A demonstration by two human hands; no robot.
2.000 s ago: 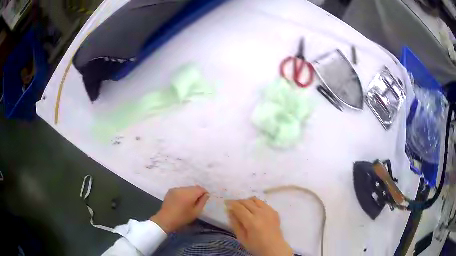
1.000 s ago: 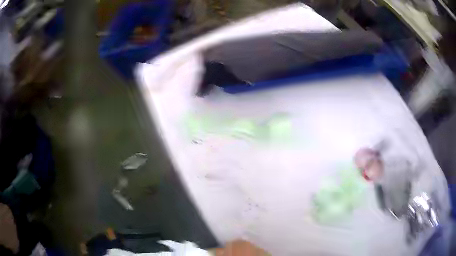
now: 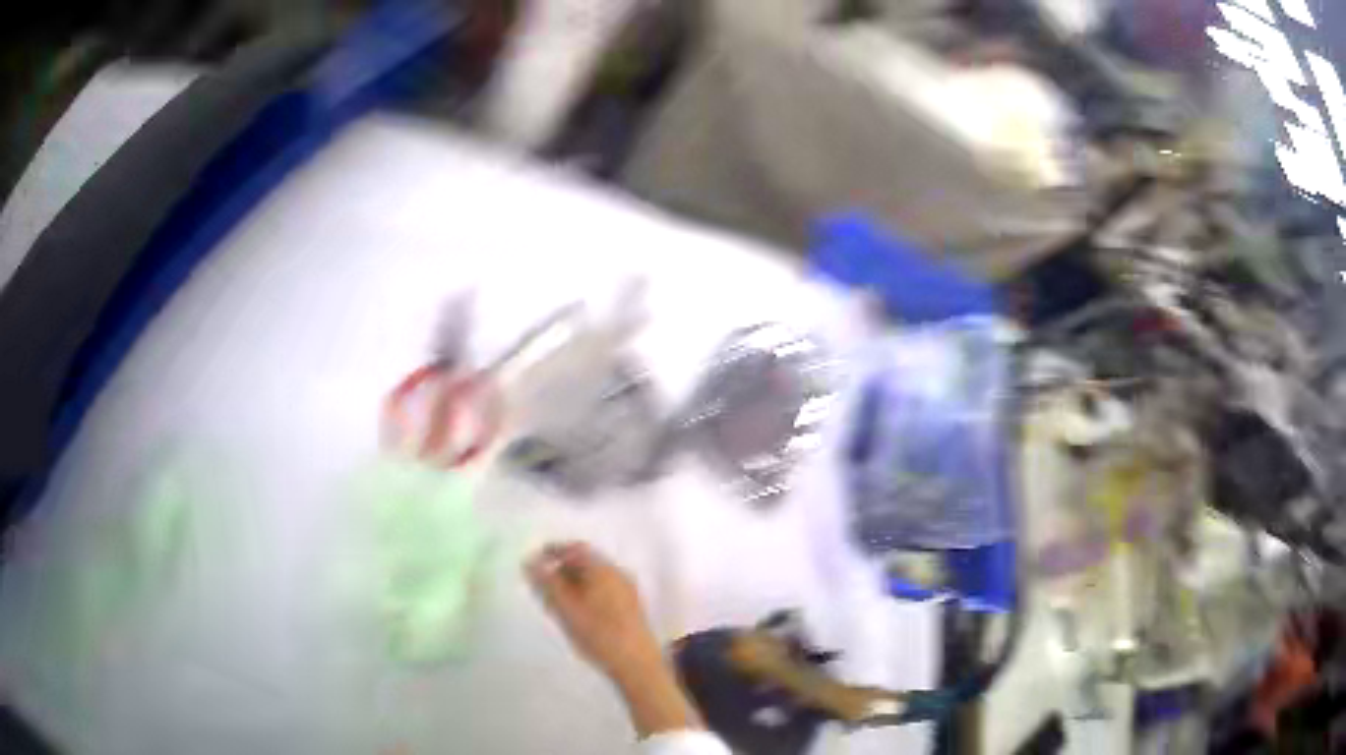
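Note:
The frame is blurred. My right hand (image 3: 591, 605) is over the white table (image 3: 591, 708), between a heap of pale green cut pieces (image 3: 428, 568) and the steam iron (image 3: 760, 679). Its fingers are bent and close together; a small dark spot shows at the fingertips, too blurred to identify. More pale green pieces (image 3: 155, 531) lie at the left. Red-handled scissors (image 3: 443, 416) lie just above the heap, beside the grey iron-shaped plate (image 3: 591, 413). My left hand is not in view.
A silvery packaged thing (image 3: 756, 413) lies right of the plate. A blue bin (image 3: 930, 428) with clear bags stands at the table's right edge. A dark grey padded form with a blue side (image 3: 163, 221) lies at upper left. The iron's hose runs right. Blurred clutter fills the far right.
The view has swung right, away from the floor at the left. My right hand has moved from the table's front edge to over the table near the iron. My left hand has left the view.

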